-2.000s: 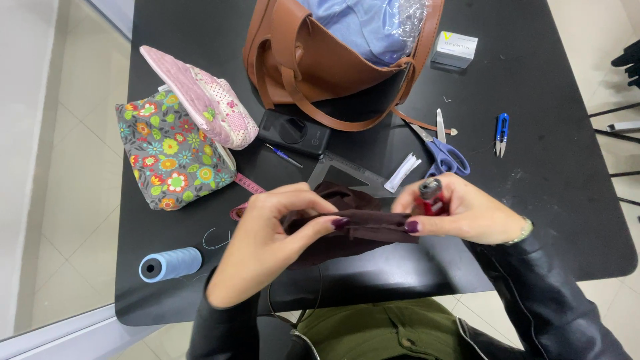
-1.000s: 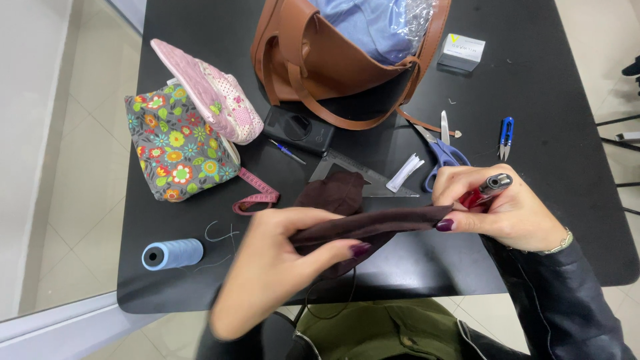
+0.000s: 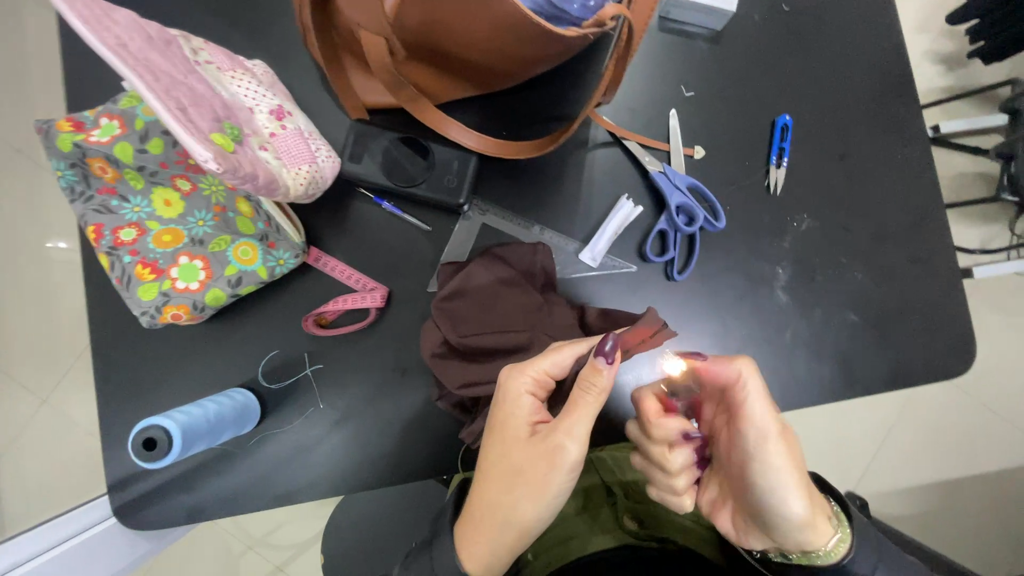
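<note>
My left hand (image 3: 552, 424) pinches an edge of dark brown fabric (image 3: 512, 312) between thumb and fingers; the rest of the cloth lies bunched on the black table. Its held end sticks out to the right, close to a lit flame. In my right hand (image 3: 712, 448) is a red lighter (image 3: 690, 406), mostly hidden by the fingers, with the flame at its top beside my thumb. Behind the cloth lie a clear set square (image 3: 544, 248) and a small white bundle (image 3: 610, 230). Blue-handled scissors (image 3: 680, 212) rest farther right.
Blue thread spool (image 3: 196, 426) and pink tape measure (image 3: 346, 302) lie left, near a floral pouch (image 3: 168, 216) and pink quilted pouch (image 3: 240, 104). A seam ripper (image 3: 394, 210), black device (image 3: 412, 162) and brown bag (image 3: 480, 56) lie behind; blue thread snips (image 3: 780, 152) lie right.
The lighter in my right hand is now lit. My right hand has let go of the cloth edge, which it held a second ago. My left hand now grips near the cloth's end.
</note>
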